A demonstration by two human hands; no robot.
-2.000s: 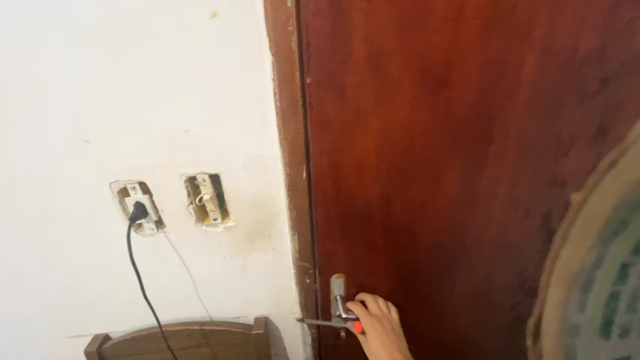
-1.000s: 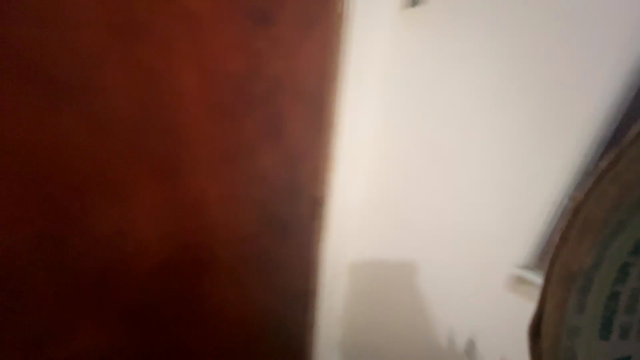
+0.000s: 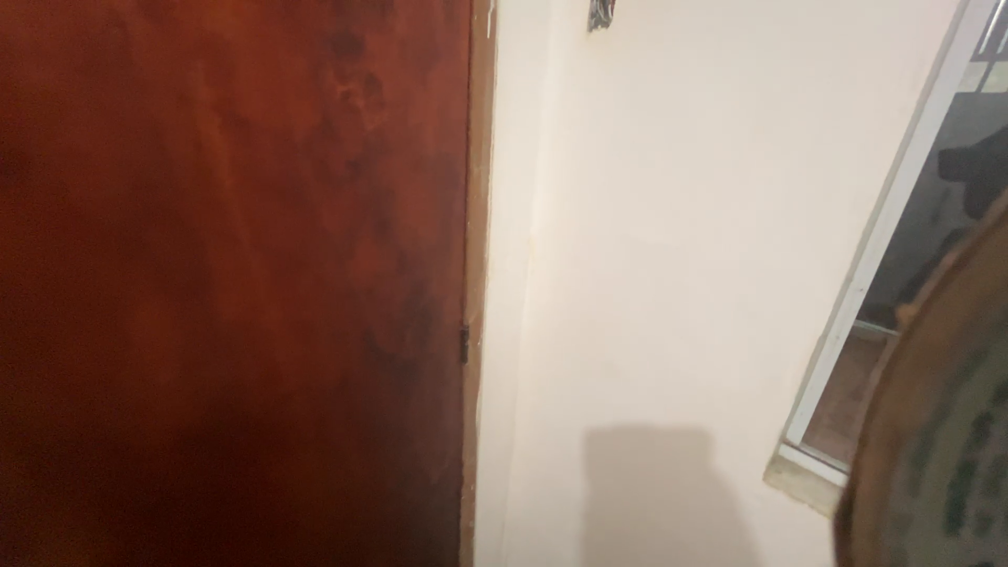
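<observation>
Neither my left hand nor my right hand shows in the head view. A reddish-brown wooden door [image 3: 236,276] fills the left side, closed against its brown frame [image 3: 477,236]. A dark metal hinge [image 3: 465,344] sits at the door's right edge. Whatever my hands hold or touch is out of sight.
Right of the door is a pale wall [image 3: 669,236] with a shadow low on it. A wall opening [image 3: 601,14] shows at the top. A white-framed window [image 3: 862,287] stands at the right, partly behind a blurred, round-edged object [image 3: 937,441] close to the camera.
The view has swung right, from the door's handle side to its hinge side. A hand at the handle with a red-and-grey tool, seen two seconds ago, is out of view.
</observation>
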